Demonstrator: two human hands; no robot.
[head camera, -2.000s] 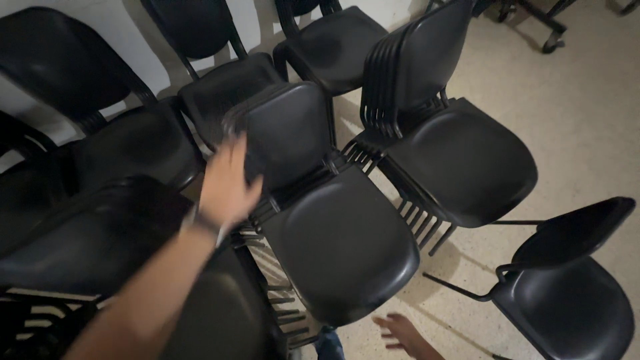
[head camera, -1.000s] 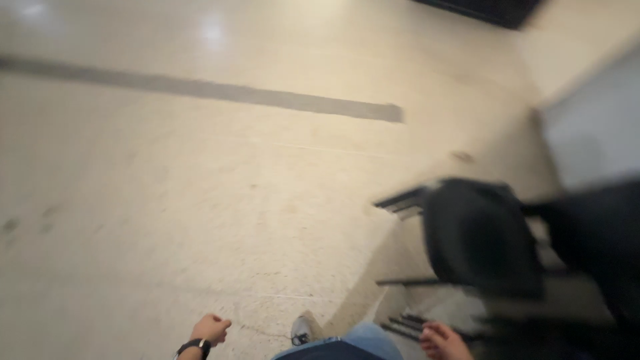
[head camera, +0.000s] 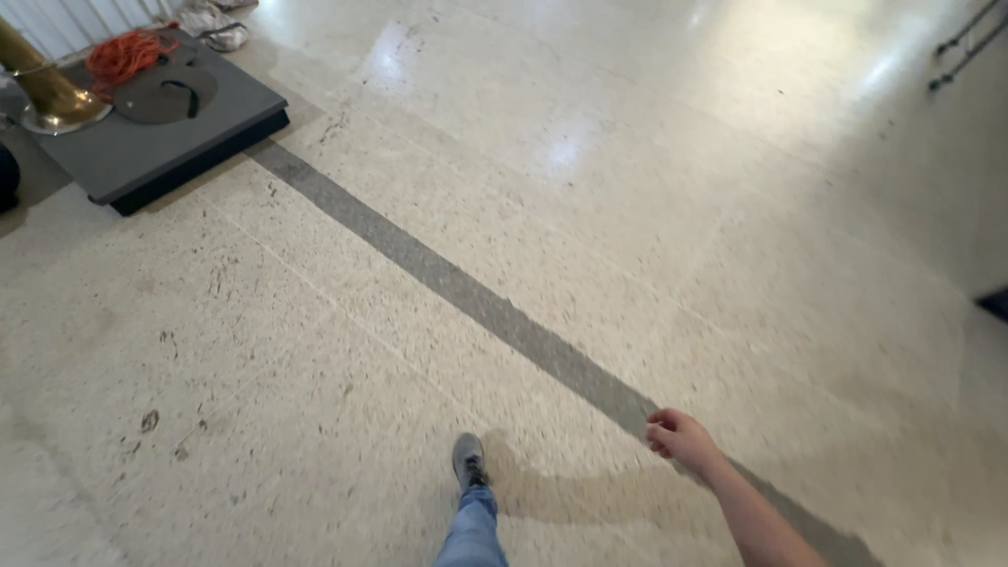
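My right hand (head camera: 683, 441) hangs over the speckled floor at the lower right, its fingers loosely curled with nothing seen in them. Beneath it runs a dark grey strip (head camera: 472, 295) that crosses the pale floor diagonally. One of my feet, in a grey laced shoe (head camera: 469, 459) below blue jeans (head camera: 475, 531), is at the bottom middle. My left hand is out of the frame.
At the upper left a low grey platform (head camera: 177, 146) bears a brass horn-shaped object (head camera: 59, 98), a tangled orange cord (head camera: 126, 57) and a flat round disc (head camera: 164, 94). Pale crumpled material (head camera: 220, 27) lies behind it. Thin dark legs (head camera: 965, 47) show at the upper right.
The view has swung away from the black chairs to the floor and the platform. My left hand, seen in both earlier frames, has left the view.
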